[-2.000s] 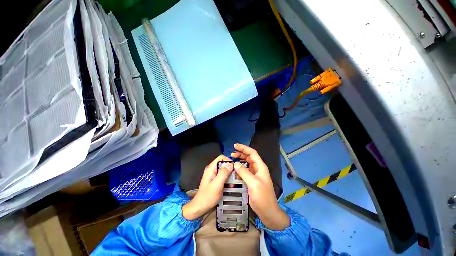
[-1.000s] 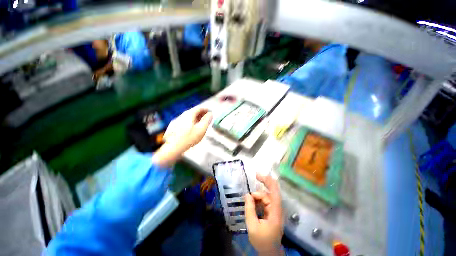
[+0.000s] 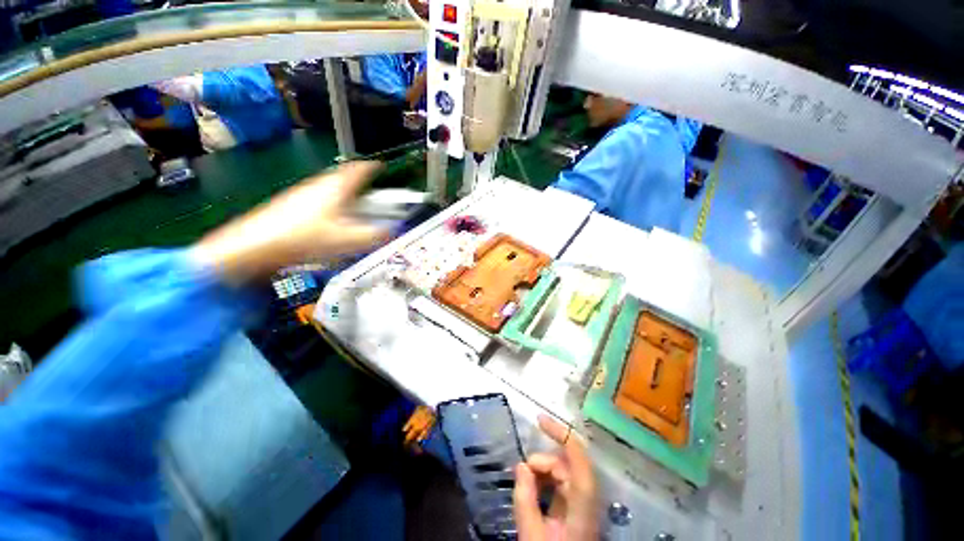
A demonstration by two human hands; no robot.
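Observation:
My left hand [image 3: 296,220] is blurred, reaching out over the machine's far left side. A blurred silvery piece [image 3: 397,203], apparently a phone frame, is at its fingertips. My right hand [image 3: 558,488] holds a dark slotted phone frame [image 3: 484,449] by its right edge, low in front of the machine; its lower end is cut off. The left fixture [image 3: 492,283] shows an empty orange-brown centre, with a green open frame [image 3: 544,343] lying to its right. The right fixture [image 3: 657,378] has a green edge and an empty orange-brown centre.
The dispensing head [image 3: 488,100] hangs on an upright behind the left fixture. A yellow crumpled item [image 3: 587,302] lies between the fixtures. A pale-blue sheet [image 3: 248,444] is at lower left, a keypad [image 3: 295,285] beside the machine. A person in blue [image 3: 634,169] sits behind it.
My left hand has moved left and away from the fixtures with the silvery piece. The left fixture's pale slotted centre is gone and its green frame now lies to the right. The right-hand frame is lower.

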